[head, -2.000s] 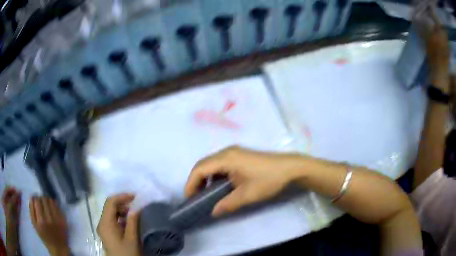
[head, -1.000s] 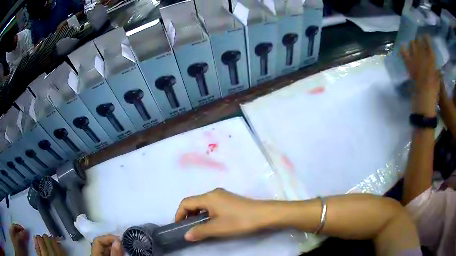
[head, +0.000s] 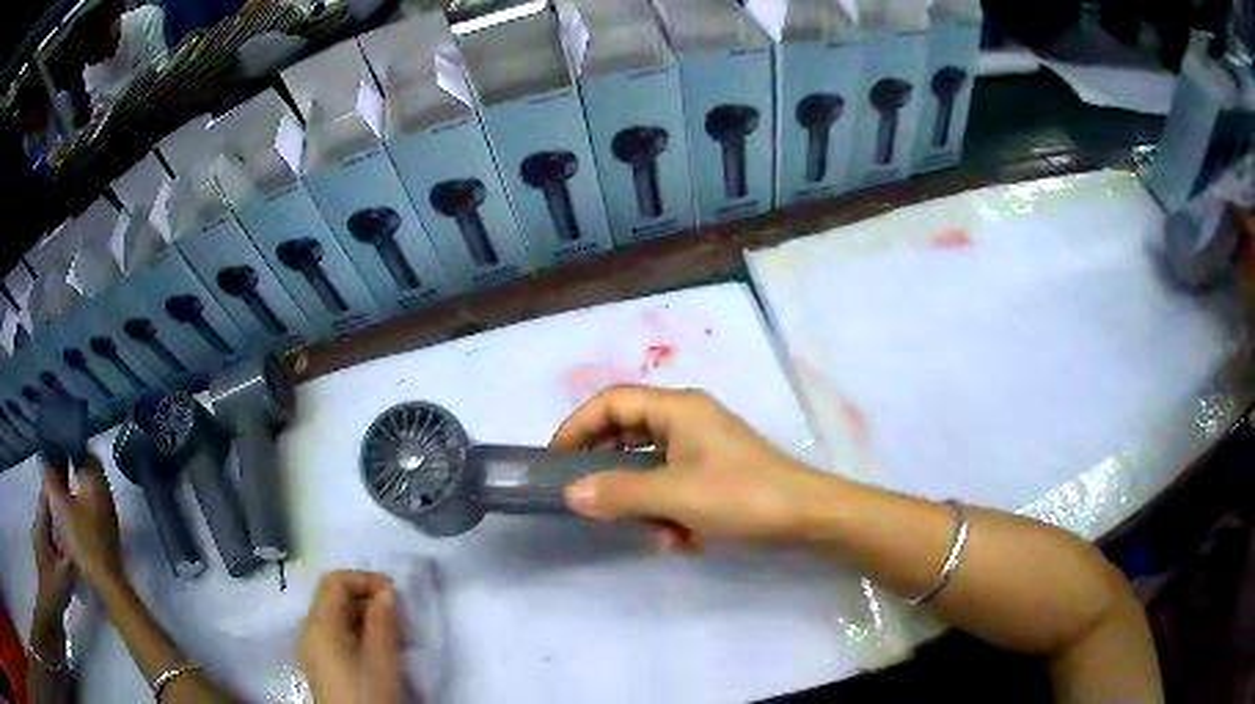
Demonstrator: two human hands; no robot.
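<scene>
A dark grey handheld fan (head: 417, 468) lies sideways in the air or just over the white sheet (head: 661, 591), its spoked grille facing up towards me at the left end. My right hand (head: 688, 461) grips its handle, thumb in front. A silvery bangle is on my right wrist. My left hand (head: 354, 635) is at the bottom, below the fan and apart from it, fingers curled together. A thin see-through film, possibly a protective bag (head: 424, 619), shows beside its fingers; whether they pinch it is partly unclear.
Several grey fans (head: 220, 481) lie in a cluster at left. Another person's hands (head: 86, 530) hold a grey piece at far left. A row of retail boxes (head: 556, 165) stands along the far side. At far right a hand is by a grey item and a box (head: 1200, 131).
The fan and my right hand have moved up, and the grille shows fully. My left hand has come away from the fan head. The neighbour at left has lifted a grey piece.
</scene>
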